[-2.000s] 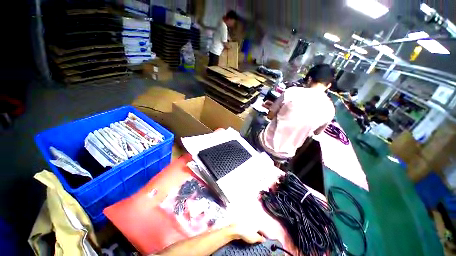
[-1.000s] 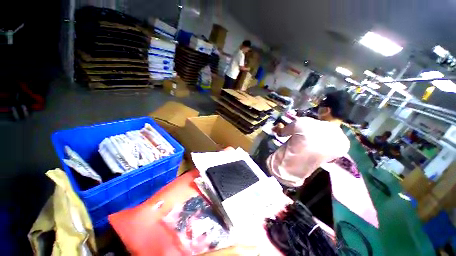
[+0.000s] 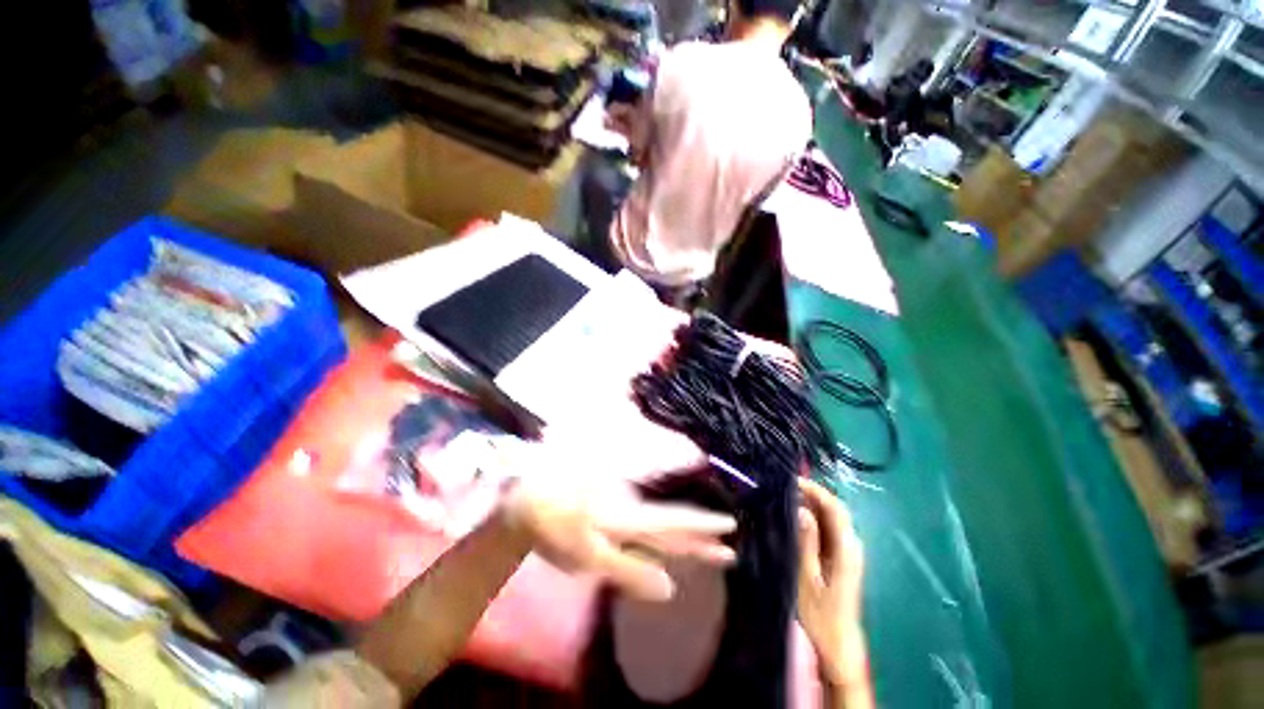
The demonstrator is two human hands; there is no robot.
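Note:
A black unit (image 3: 762,609) with a pale round centre (image 3: 670,634) lies nearest me at the bottom, blurred and cut off by the lower edge. My left hand (image 3: 610,537) is blurred, fingers spread above its upper left part, holding nothing visible. My right hand (image 3: 829,575) is upright along its right edge; whether it grips the unit cannot be told. A tangled bundle of black cables (image 3: 735,395) with a white tie lies just beyond the unit. A black honeycomb panel (image 3: 503,313) lies on white cartons or sheets (image 3: 610,353).
A clear bag of small black parts (image 3: 441,450) lies on the red sheet (image 3: 298,519). A blue crate (image 3: 229,443) with white packets stands left, crumpled yellowish paper (image 3: 104,616) below it. Open cardboard box (image 3: 361,187) behind. Coiled cable (image 3: 853,395) on the green bench (image 3: 957,457). A seated person (image 3: 714,153) ahead.
The view has tilted down and turned right. My left hand, earlier low at the bottom edge, now shows over the black unit. My right hand and the unit's pale centre have come into view.

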